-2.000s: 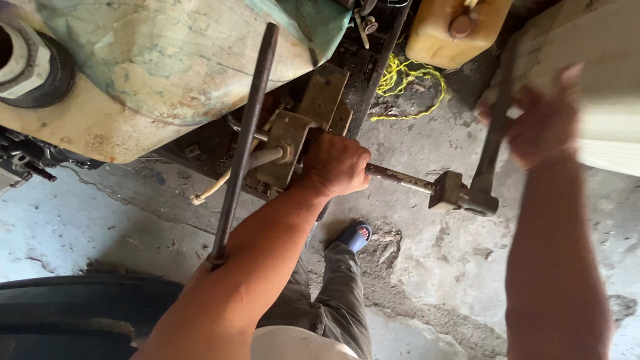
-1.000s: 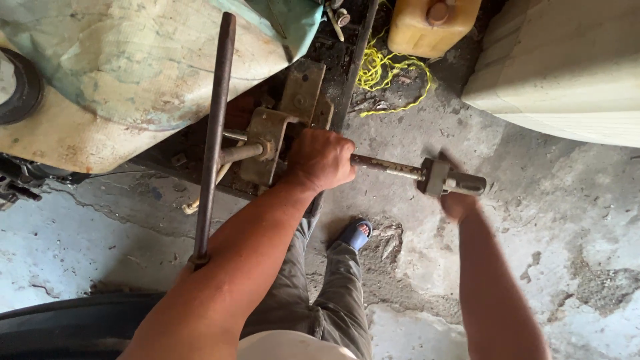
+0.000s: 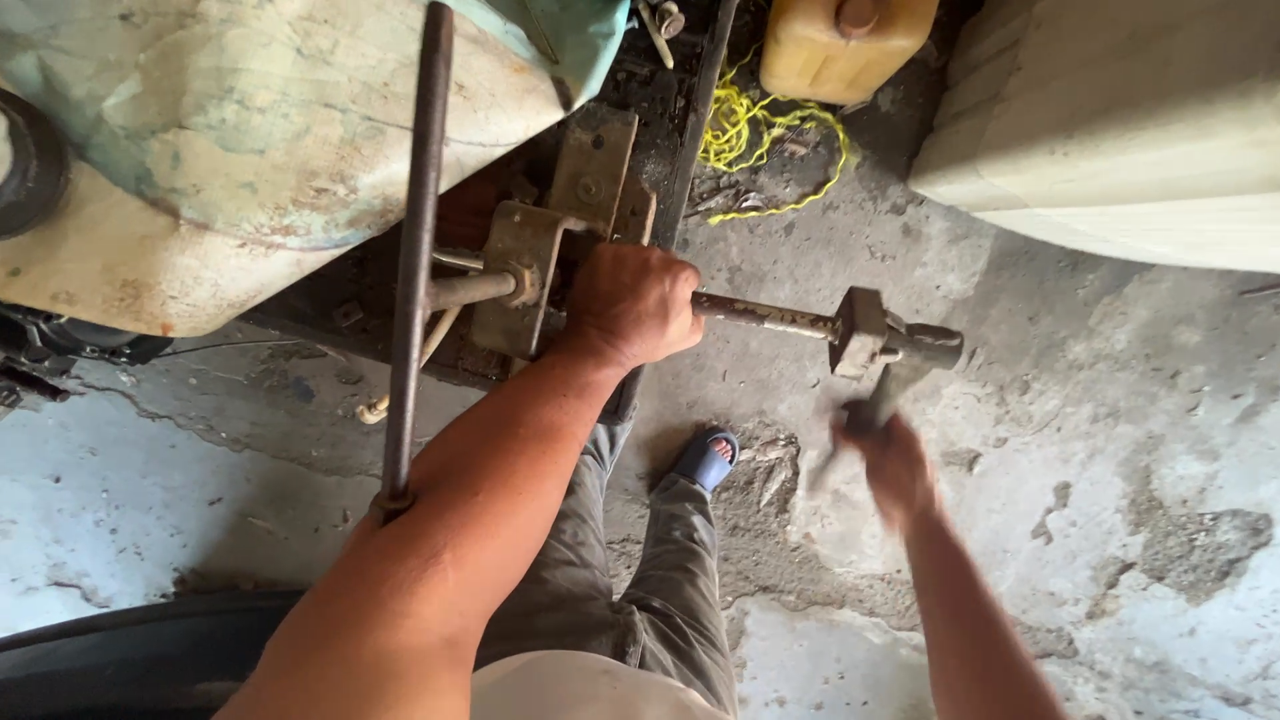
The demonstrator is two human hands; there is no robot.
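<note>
My left hand [image 3: 640, 300] is closed around a worn metal rod [image 3: 765, 315], just right of a bent steel bracket [image 3: 525, 240] on the frame. A square metal block [image 3: 857, 332] sits at the rod's right end. Blurred, my right hand [image 3: 895, 465] grips the handle of a hammer [image 3: 932, 345], whose head is beside the block; whether they touch I cannot tell. A long metal bar [image 3: 415, 240] stands across the end of the screw shaft [image 3: 470, 290] that passes into the bracket, crossing near my left forearm.
A large stained plastic container [image 3: 250, 130] lies upper left. A yellow jerrycan [image 3: 850, 50] and tangled yellow cord [image 3: 745, 130] are beyond the frame's edge. A pale bulky container [image 3: 1120, 130] stands upper right. My foot in a blue slipper [image 3: 708, 458] rests on the cracked concrete floor.
My right hand was raised at the upper right with the tool two seconds ago and has come down beside the rod's end. My left hand keeps its hold on the rod.
</note>
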